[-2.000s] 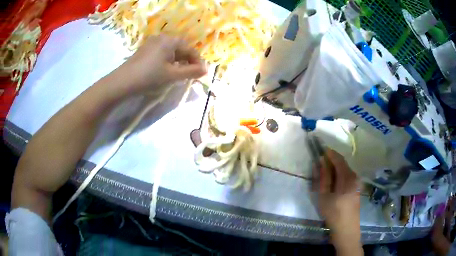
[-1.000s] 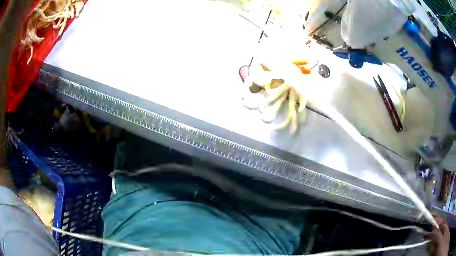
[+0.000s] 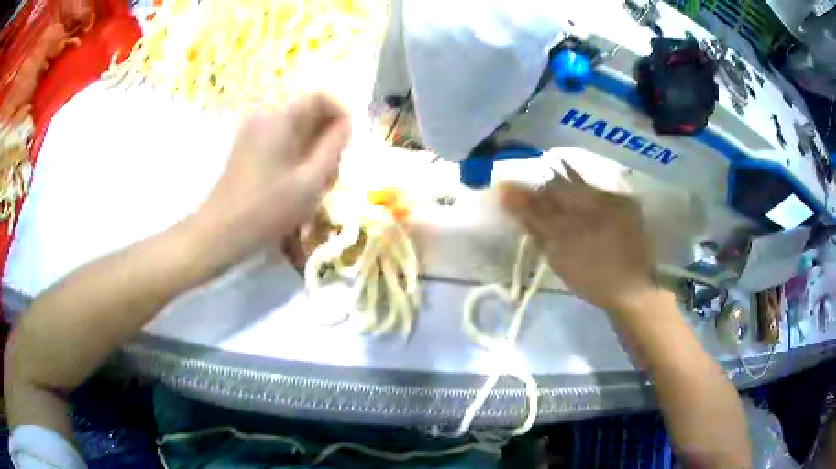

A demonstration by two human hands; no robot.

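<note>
The tassel piece (image 3: pixel 390 275), cream strands around an orange bit (image 3: pixel 387 199), lies on the machine bed at centre. My left hand (image 3: pixel 280 169) is blurred just up and left of it, fingers curled; whether it holds something cannot be told. My right hand (image 3: pixel 577 229) is over the bed below the blue knob, blurred, back of the hand up. Cream cord (image 3: pixel 504 321) comes from under my right hand, loops on the table and hangs over the front edge. The fingertips' grip on the cord is hidden. The needle area is covered by the white cloth and glare.
A white cloth cover (image 3: pixel 477 73) hangs on the machine head marked HAOSEN (image 3: pixel 619 137). A large heap of tassel pieces (image 3: pixel 247 46) lies behind my left hand. A red bag (image 3: pixel 87 73) is at the far left. The ruler-marked table edge (image 3: pixel 321 394) runs across the front.
The right hand has come from the far lower right, where it held the cord stretched, back over the bed. The left hand is back beside the tassel piece. The cord now lies slack and looped.
</note>
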